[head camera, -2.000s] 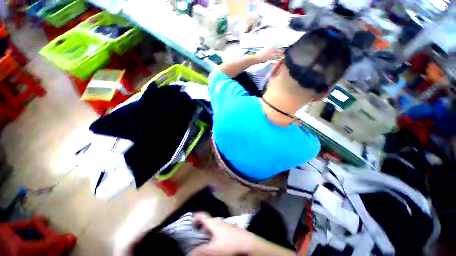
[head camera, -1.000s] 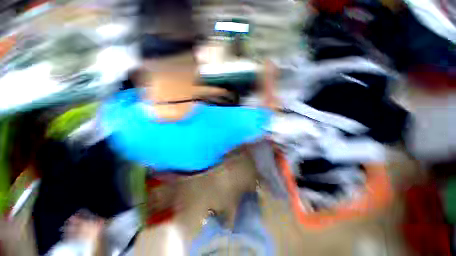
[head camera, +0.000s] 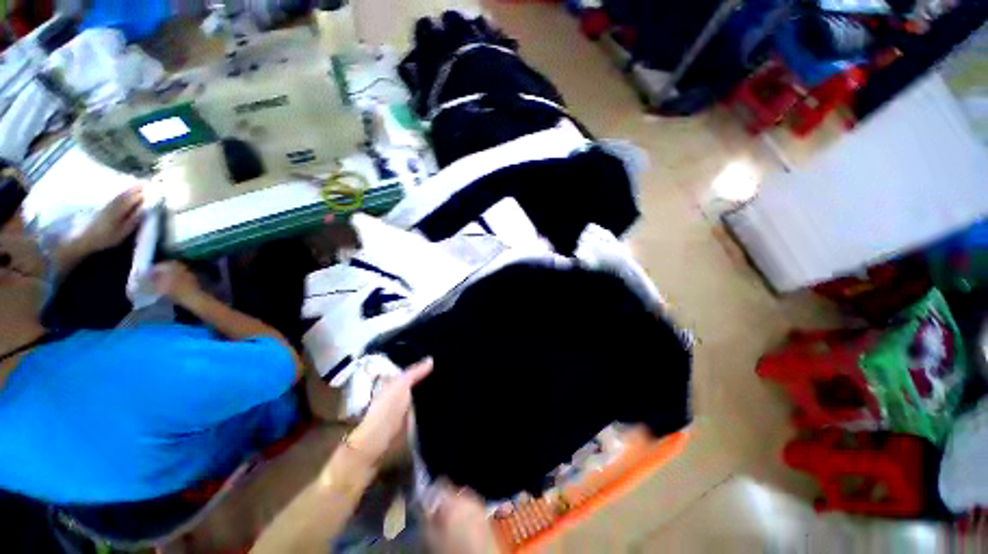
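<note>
A part-sewn garment (head camera: 553, 368) with a broad black body and white parts lies heaped at the centre, partly over an orange basket. White pieces with thin dark lines (head camera: 433, 271) stick out at its left and back. My left hand (head camera: 381, 417) is at the near left edge of the black cloth, one finger stretched over it; whether it grips the edge is unclear. My right hand (head camera: 464, 524) is blurred and cut off by the bottom edge, close to the garment's near corner; its fingers cannot be made out.
The orange basket (head camera: 590, 492) shows under the garment's near side. A person in blue (head camera: 146, 406) sits at the left by a sewing machine (head camera: 271, 119). Yellow-green loops (head camera: 343, 192) lie on its table. More black-and-white cloth (head camera: 488, 108) lies behind. Red stools (head camera: 861, 471) stand at the right.
The view has swung right, bringing the black-and-white heap and orange basket to the centre and the person in blue to the left. My left hand is now at the heap's edge.
</note>
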